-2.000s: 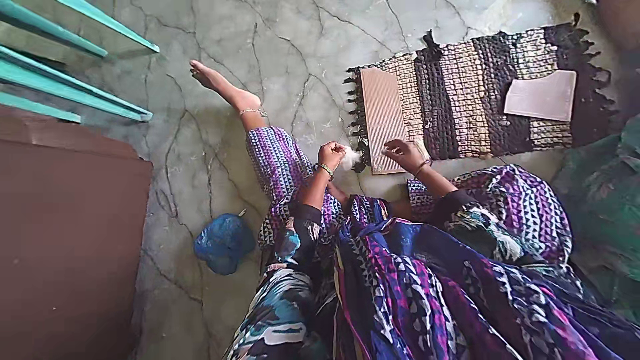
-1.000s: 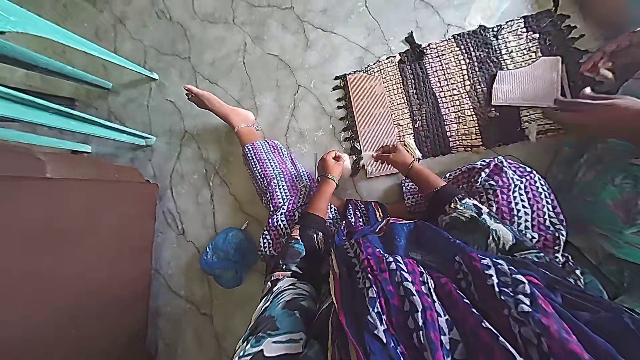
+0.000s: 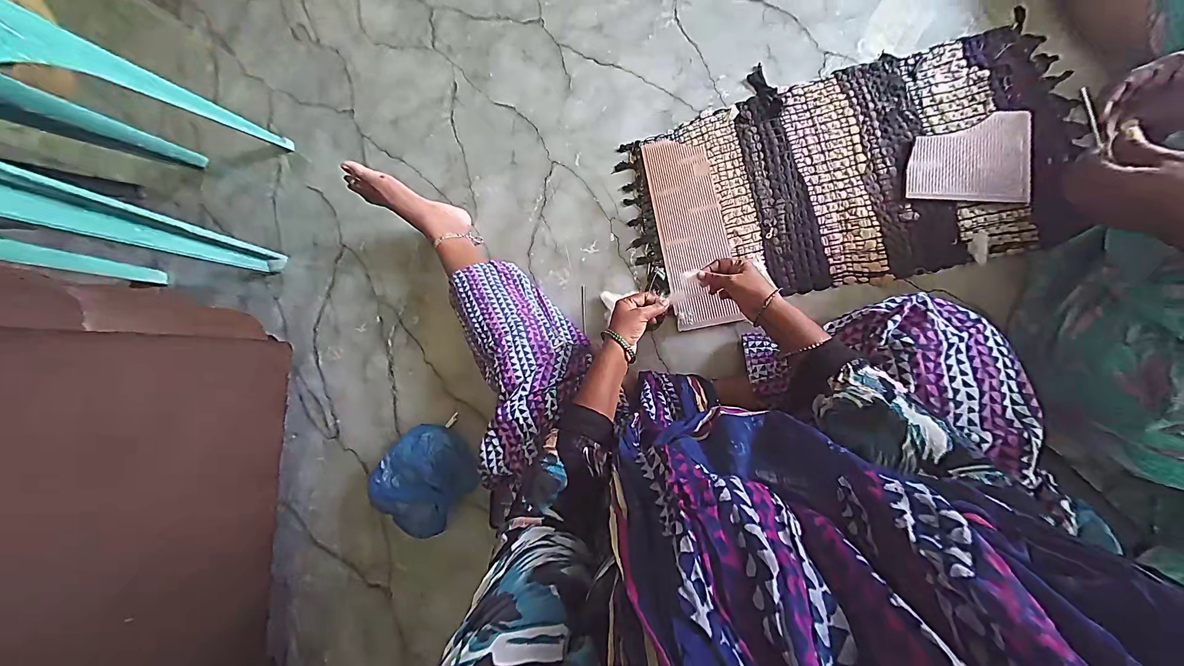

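Note:
My left hand pinches a tuft of white fluffy fiber, perhaps cotton, with more of the white fiber bulging out at its left side. Just to the right, my right hand has its fingertips closed on a wisp of the same fiber, which stretches thinly between both hands. Under and behind the hands lies a ribbed brown cardboard-like sheet, on the left end of a woven rag rug.
A second ribbed sheet rests on the rug's right part, near another person's hand. A blue plastic bag sits on the cracked floor. Turquoise chair legs and a brown board or box stand at the left.
The other person's hands were at the second sheet one second ago; now that sheet lies on the rug and a hand is to its right. My hands still hold white fiber.

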